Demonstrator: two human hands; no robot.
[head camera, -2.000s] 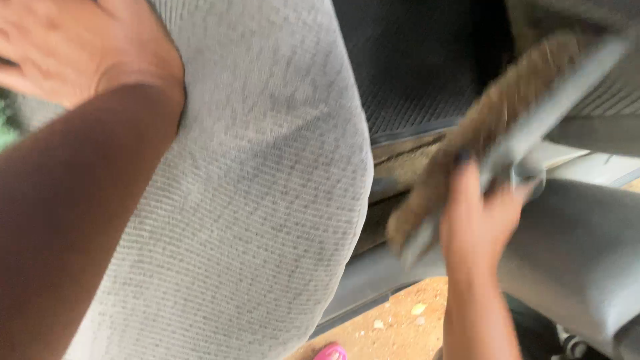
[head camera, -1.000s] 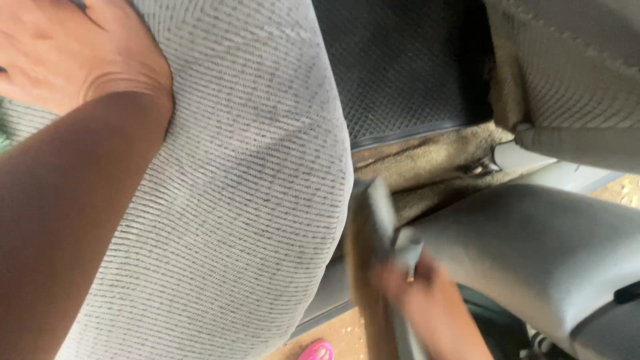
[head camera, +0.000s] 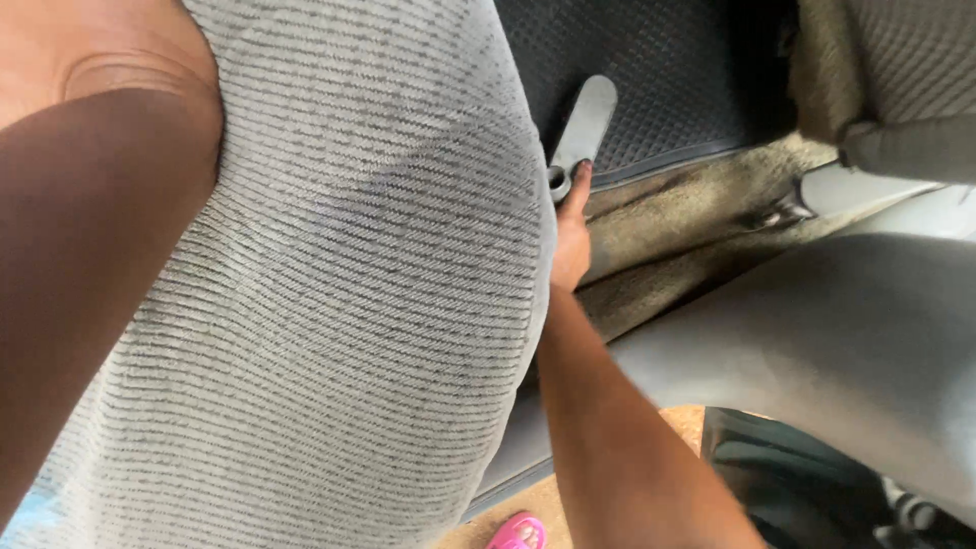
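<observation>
My left hand (head camera: 114, 57) presses on the grey ribbed fabric of a car seat (head camera: 343, 305); only its back and wrist show, and the fingers are outside the view. At the seat's right edge, my right hand (head camera: 572, 236) holds a brush (head camera: 587, 126) by its grey plastic back, with a finger beside the round handle socket. The brush lies low over the black textured floor mat (head camera: 656, 99), its bristles turned down and hidden. Part of the right hand is behind the seat edge.
Dirty beige carpet (head camera: 671, 206) runs along the door sill right of the mat. A grey curved panel (head camera: 801, 328) stands at the right, another fabric seat (head camera: 923, 61) at the upper right. Below are sandy ground and a foot in a pink sandal (head camera: 520, 531).
My right hand has carried the brush from low beside the seat edge up to the floor mat. My left hand stays on the seat.
</observation>
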